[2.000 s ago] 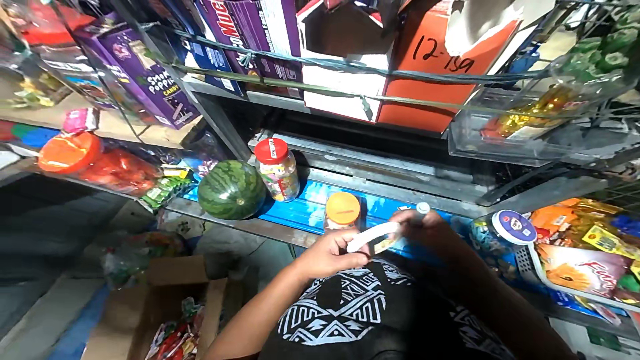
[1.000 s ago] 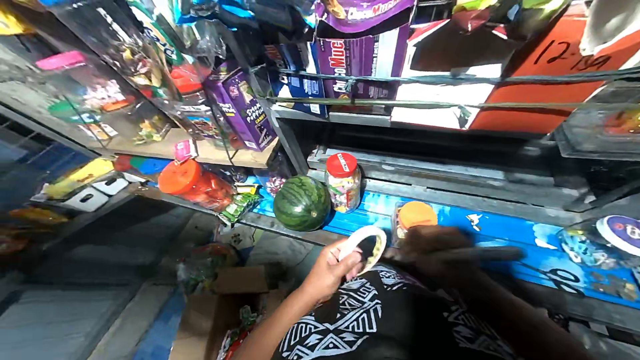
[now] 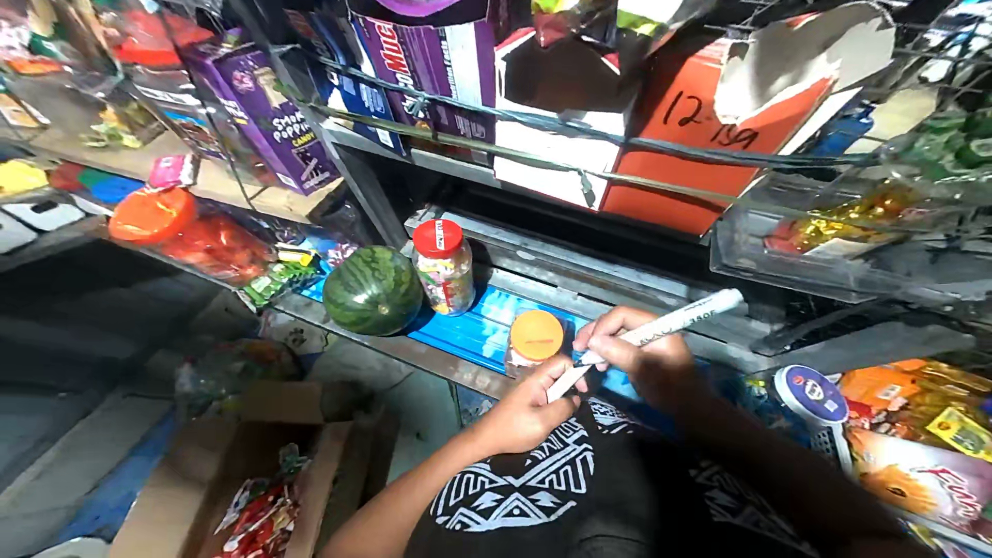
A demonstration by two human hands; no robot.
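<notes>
My right hand [image 3: 647,353] grips a white marker pen [image 3: 678,319], slanted with its rear end up to the right and its tip near my left fingers. In my left hand [image 3: 535,407] is a white ring, like a tape roll [image 3: 564,381], now seen nearly edge-on. The marker's tip meets or overlaps its upper end; actual contact is unclear. Just beyond the hands stands a jar with an orange lid [image 3: 536,335]. To its left are a red-lidded jar of sweets [image 3: 446,271] and a watermelon [image 3: 373,291], side by side on the blue shelf surface [image 3: 465,329].
An orange-lidded tub [image 3: 221,244] lies at left. A cardboard box of wrappers [image 3: 322,465] is below. Cords [image 3: 573,128] cross boxes above, beside a clear plastic tray [image 3: 814,267]. At right are a blue-and-white lid [image 3: 812,394] and snack packets [image 3: 914,473].
The white ring has turned from showing its open hole to nearly edge-on. My right hand has brought the marker up against or close to it. The view has swung left, then partly back.
</notes>
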